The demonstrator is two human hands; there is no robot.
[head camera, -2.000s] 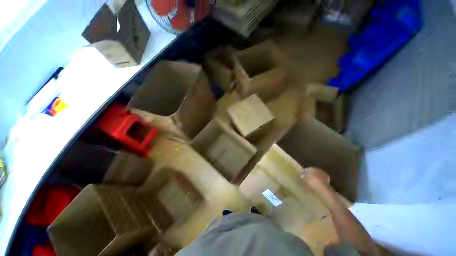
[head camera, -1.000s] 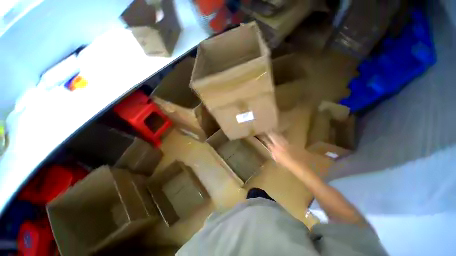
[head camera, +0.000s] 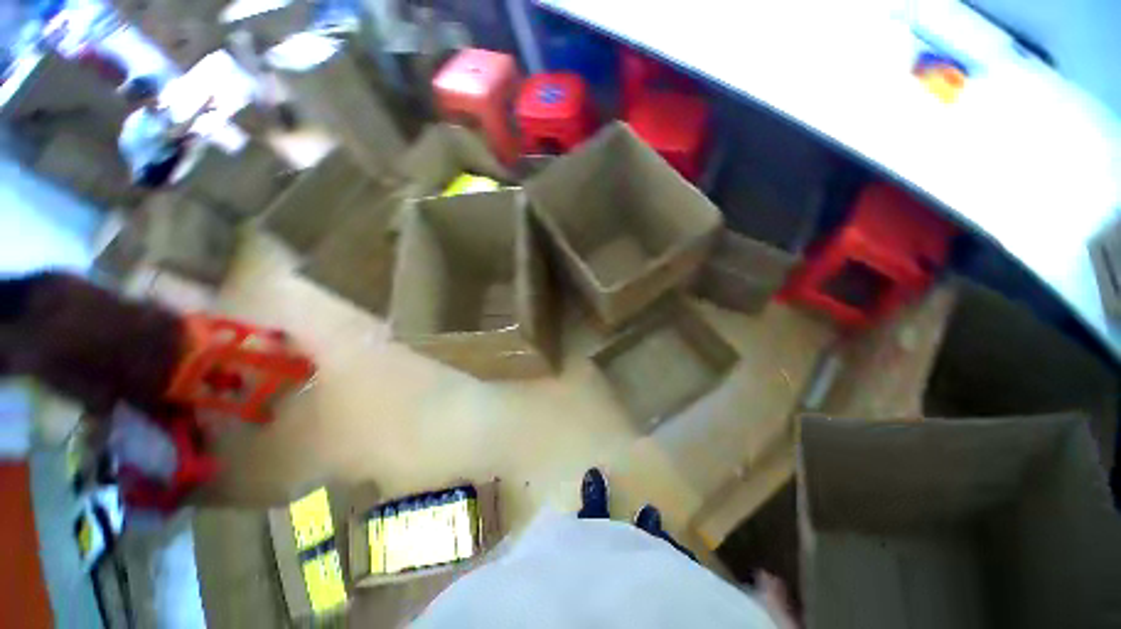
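Note:
An empty open brown carton (head camera: pixel 953 510) stands out large at the lower right, close to me, its opening facing up. My right hand (head camera: pixel 774 598) is small, blurred and mostly cut off, against the carton's left side near the bottom edge; its fingers are not clear, but it appears to hold the carton. My left hand is not in view. At the lower left a low carton (head camera: pixel 488 522) holds a row of yellow boxes with black ends (head camera: pixel 424 535). Beside it, a narrow carton shows more yellow boxes (head camera: pixel 322 578).
Empty open cartons (head camera: pixel 477 349) stand on the floor ahead, with a low one (head camera: pixel 664 365) nearer. Red stools (head camera: pixel 870 258) are under the white table (head camera: pixel 787 62). A person in dark red (head camera: pixel 92 338) is at the left by an orange-red stool (head camera: pixel 240 369). More cartons lie upper left.
The view has swung left towards the other person and the filled cartons. The large empty carton at my right hand has shifted from upper centre to lower right, with its opening closer.

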